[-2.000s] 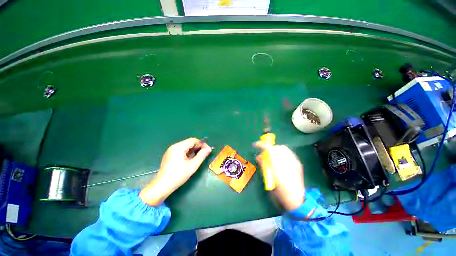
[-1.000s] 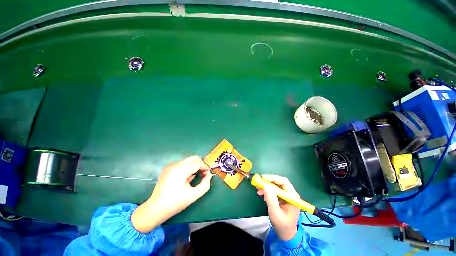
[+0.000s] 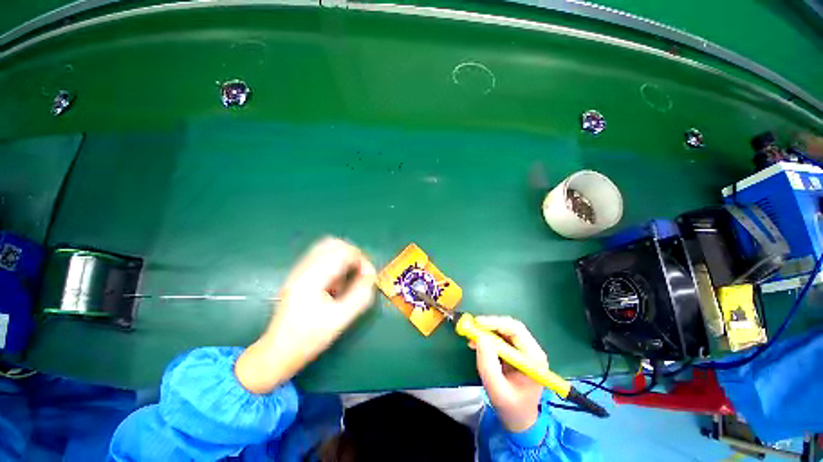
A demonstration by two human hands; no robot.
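An orange soldering fixture (image 3: 446, 293) lies tilted on the green mat with a round motor stator (image 3: 418, 287) in its centre. My right hand (image 3: 511, 368) holds the yellow soldering iron (image 3: 514, 355) like a pen, its tip at the stator. My left hand (image 3: 316, 302) is blurred, left of the fixture, with its thumb and fingers close together. What its fingertips hold cannot be made out. Solder wire (image 3: 198, 297) runs from the solder spool (image 3: 87, 284) at the left toward my left hand.
A white cup (image 3: 560, 215) with brownish contents stands right of centre. A black fume extractor fan (image 3: 634, 302), a yellow block (image 3: 740, 316) and a blue soldering station (image 3: 783, 207) are at the right. Stators (image 3: 235, 93) sit spaced along the green belt (image 3: 361, 68). A blue sleeve shows far right.
The iron has come down onto the stator from the fixture's right side. Since the last earlier frame, my left hand has lifted slightly off the fixture's left edge. The view has shifted a little.
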